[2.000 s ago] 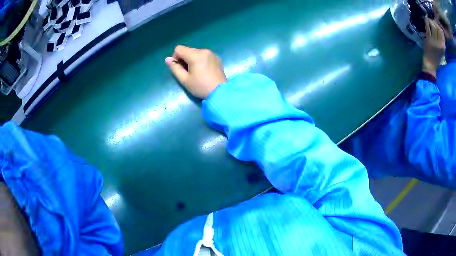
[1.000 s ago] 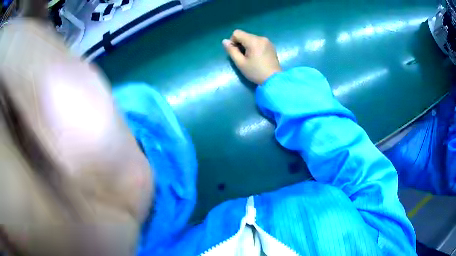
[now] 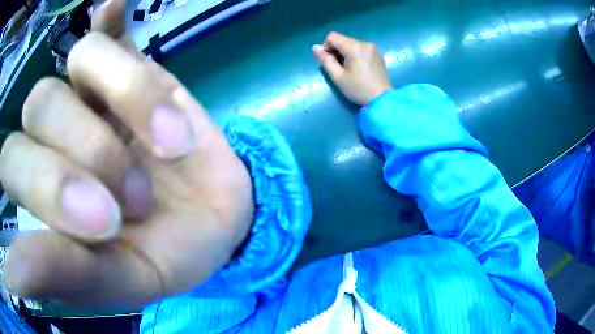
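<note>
My left hand (image 3: 143, 176) is raised close to the camera at the left, large and slightly blurred. Its palm side shows, its fingers are loosely curled and apart, and nothing is seen in it. My right hand (image 3: 355, 68) rests on the shiny green bench (image 3: 326, 215) in a loose fist, with a dark gap between thumb and fingers and no object visible. No device is in or under either hand.
A pale rail (image 3: 209, 26) with a black strip runs along the bench's far left edge. Small black-and-white pieces (image 3: 155, 6) lie beyond it, partly cut off. A blue garment (image 3: 567, 202) shows at the right. A silvery object's edge (image 3: 589, 36) shows at upper right.
My left hand has come up from outside the picture to close before the camera. The view has shifted left, so my right hand appears further right, its pose unchanged.
</note>
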